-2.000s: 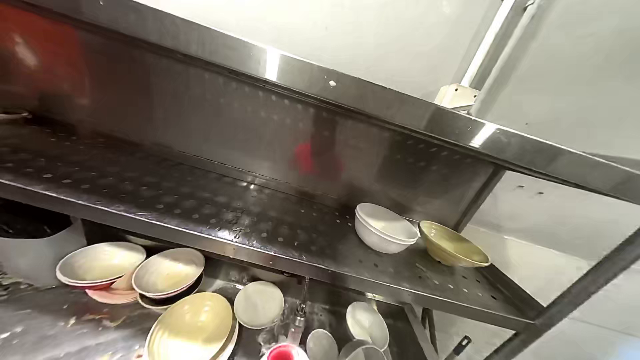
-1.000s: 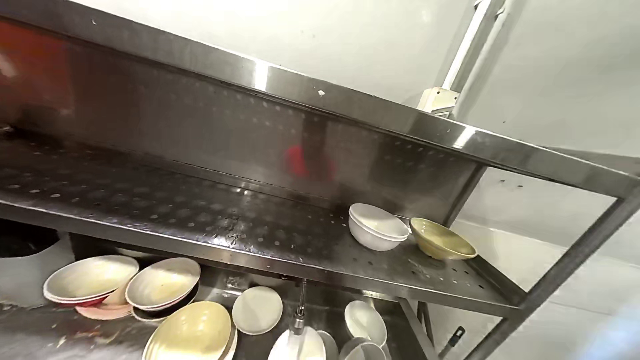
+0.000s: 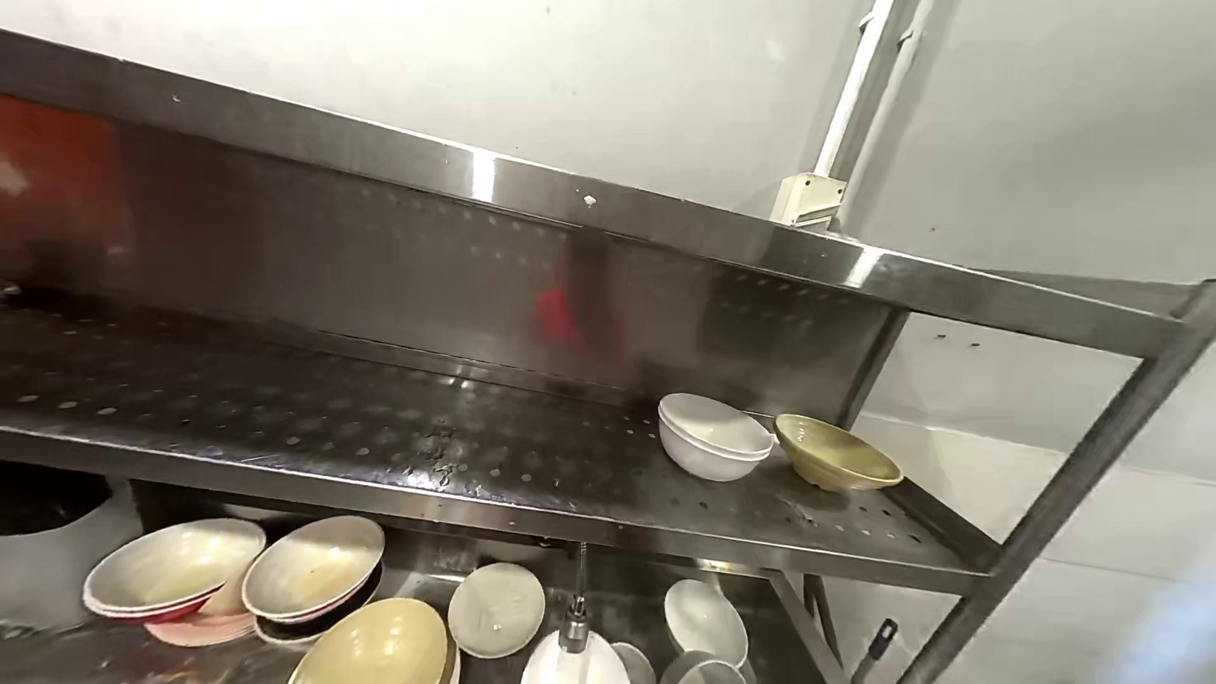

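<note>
Neither my left hand nor my right hand shows in the head view. On the perforated metal shelf [image 3: 380, 427] two nested white bowls [image 3: 717, 437] stand toward the right. A yellow-green bowl [image 3: 836, 454] rests tilted just right of them. Below the shelf lie several stacked bowls, among them a white oval one [image 3: 176, 567] and another beside it [image 3: 315, 567]. A yellow bowl [image 3: 380, 646] sits at the bottom middle, with a round white bowl [image 3: 497, 610] to its right. A metal tap nozzle [image 3: 575, 622] hangs over a white bowl [image 3: 608, 665].
The upper shelf's metal edge [image 3: 665, 209] crosses the whole view. A slanted metal post [image 3: 1064, 475] stands at the right. White conduit with a box [image 3: 807, 199] runs on the wall. More bowls [image 3: 705, 622] and a dark-handled tool [image 3: 882, 638] are low at the right.
Under the tap nozzle, a red or pink round item showed two seconds ago; a white bowl shows there now. The bowls on the shelf have stayed in place. The view has shifted slightly.
</note>
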